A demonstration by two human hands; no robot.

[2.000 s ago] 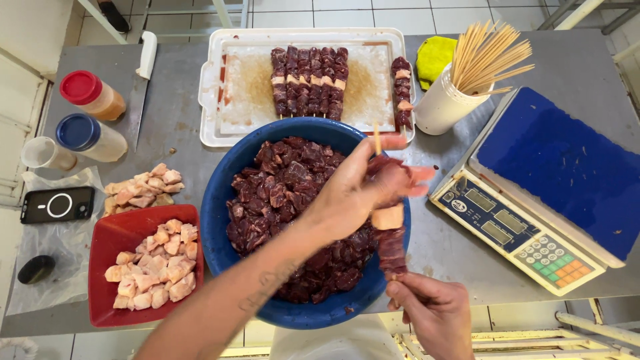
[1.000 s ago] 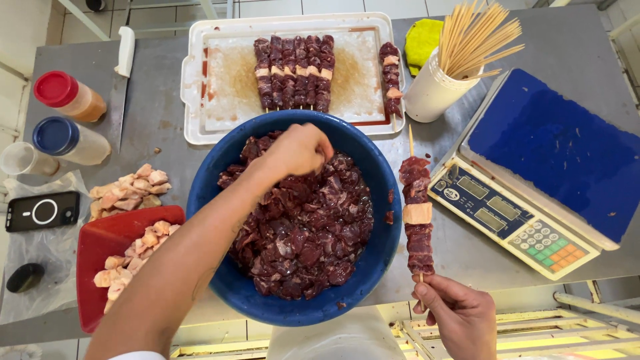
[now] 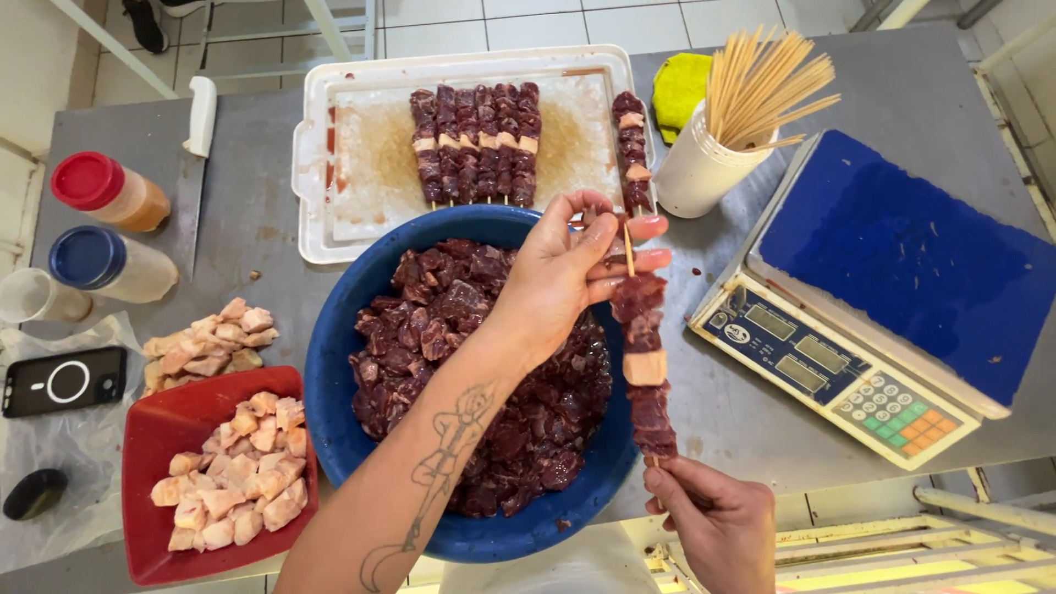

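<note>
My right hand [image 3: 716,516] pinches the lower end of a wooden skewer threaded with dark meat and one pale fat cube [image 3: 645,369], held upright beside the bowl. At the skewer's bare tip is my left hand [image 3: 577,256], holding a dark meat piece against its fingers. Below my left forearm sits a blue plastic bowl [image 3: 330,412] full of dark meat chunks [image 3: 454,313]. A white tray [image 3: 346,78] behind it carries several finished meat skewers [image 3: 476,148], with one more skewer [image 3: 633,153] along its right edge. A red dish [image 3: 148,495] holds pale fat cubes [image 3: 239,478].
At right stands a digital scale [image 3: 833,355], near a white container [image 3: 697,169] of wooden skewers and a yellow cloth [image 3: 681,91]. On the left are a knife [image 3: 198,157], red-lidded jar [image 3: 111,191], blue-lidded jar [image 3: 115,262], clear cup [image 3: 41,297], fat pieces [image 3: 210,338] and phone [image 3: 64,382].
My left hand has moved from the meat in the bowl to the skewer's tip, bringing a meat piece. My right hand still holds the skewer's lower end.
</note>
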